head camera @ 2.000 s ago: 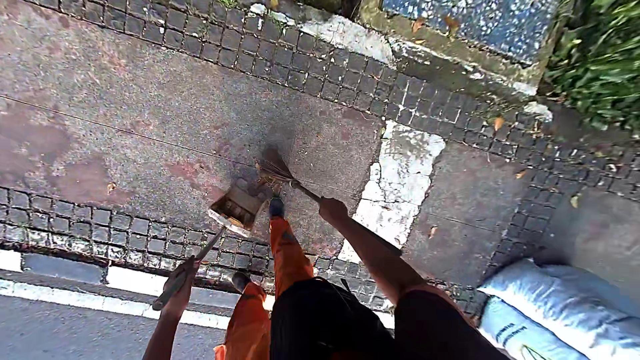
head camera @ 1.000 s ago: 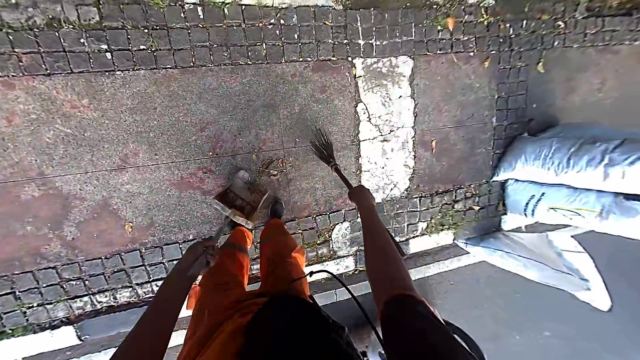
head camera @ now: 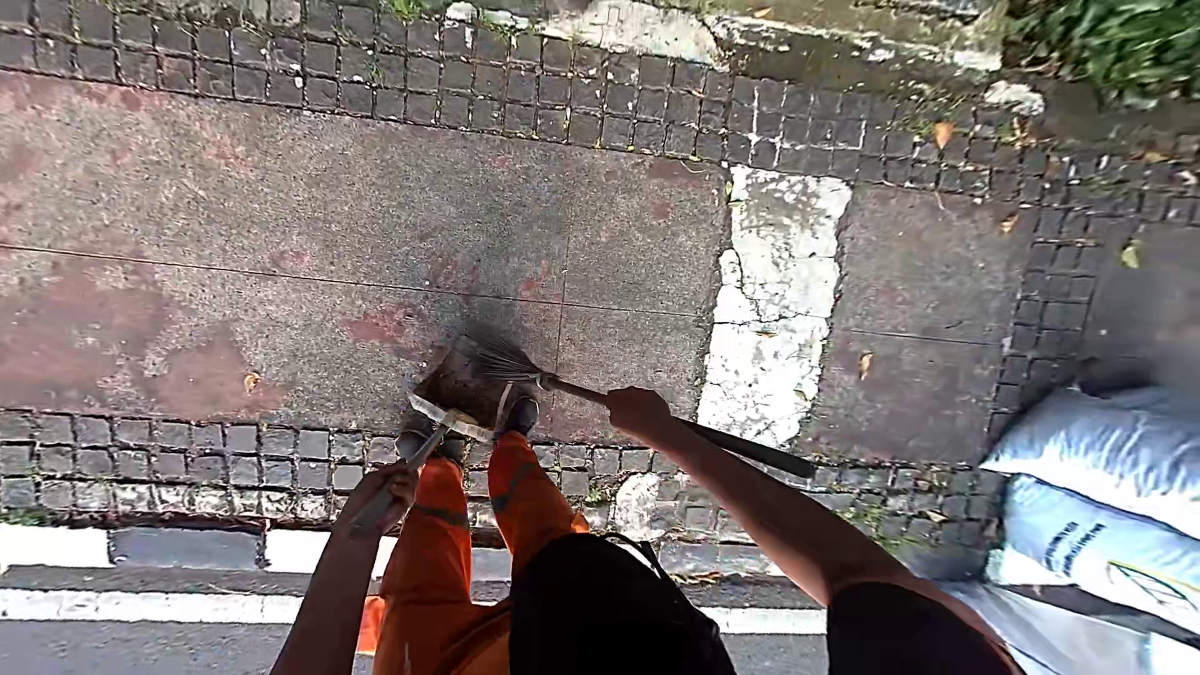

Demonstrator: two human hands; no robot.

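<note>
My right hand point(head camera: 639, 412) is closed around the handle of a broom point(head camera: 581, 389), whose dark, thin bristles fan out over the open mouth of a long-handled dustpan point(head camera: 452, 414). Brown debris lies in the pan, which rests on the pavement just in front of my shoes. My left hand point(head camera: 386, 492) grips the dustpan's handle near my left leg. The broom's handle runs on behind my right hand, under the forearm. Fine detail in the pan is blurred.
Around me is a concrete sidewalk point(head camera: 309, 216) with small stone paving strips and a white painted band point(head camera: 773, 300). Stuffed white sacks point(head camera: 1097, 525) lie at the lower right, beside the curb point(head camera: 187, 548). Green plants point(head camera: 1116, 47) grow at the upper right, and a few dry leaves are scattered about.
The broom's bristles have moved left from the bare pavement onto the dustpan's mouth. Both hands keep their holds. The view has turned and shifted.
</note>
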